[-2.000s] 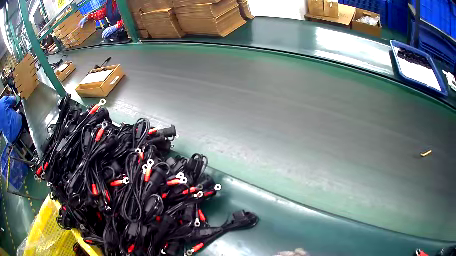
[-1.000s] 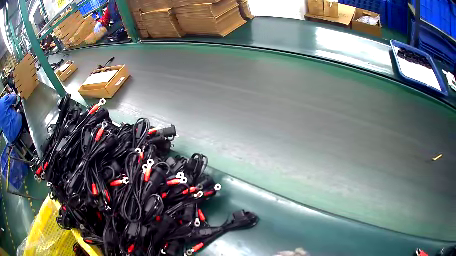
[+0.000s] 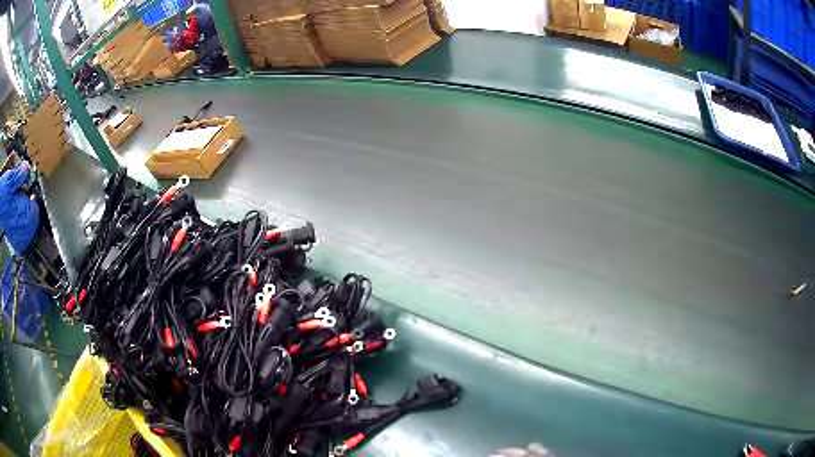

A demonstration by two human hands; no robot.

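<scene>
A large heap of ring terminal leads (image 3: 223,330), black cables with red sleeves and silver rings, lies at the left on the green side ledge (image 3: 527,393). One lead's black end (image 3: 435,391) sticks out to the right. A small greyish patch, perhaps a gloved hand (image 3: 523,451), is cut off by the bottom edge. I cannot tell which hand it is or its state. No other part of my hands shows. An open cardboard box (image 3: 195,150) with a pale insert and a black cable at its far end is on the belt beyond the heap.
A yellow crate (image 3: 89,419) is under the heap. A second box (image 3: 121,127) is farther left. A small yellowish scrap (image 3: 798,290) lies on the belt (image 3: 500,205). A blue tray (image 3: 749,120) and flattened cartons (image 3: 357,31) are across it. A person (image 3: 189,34) is at the far left.
The boxes and the scrap have moved rightward along the belt. The far person's arms have moved, and a carton now shows near them. The heap and the greyish patch have not visibly moved.
</scene>
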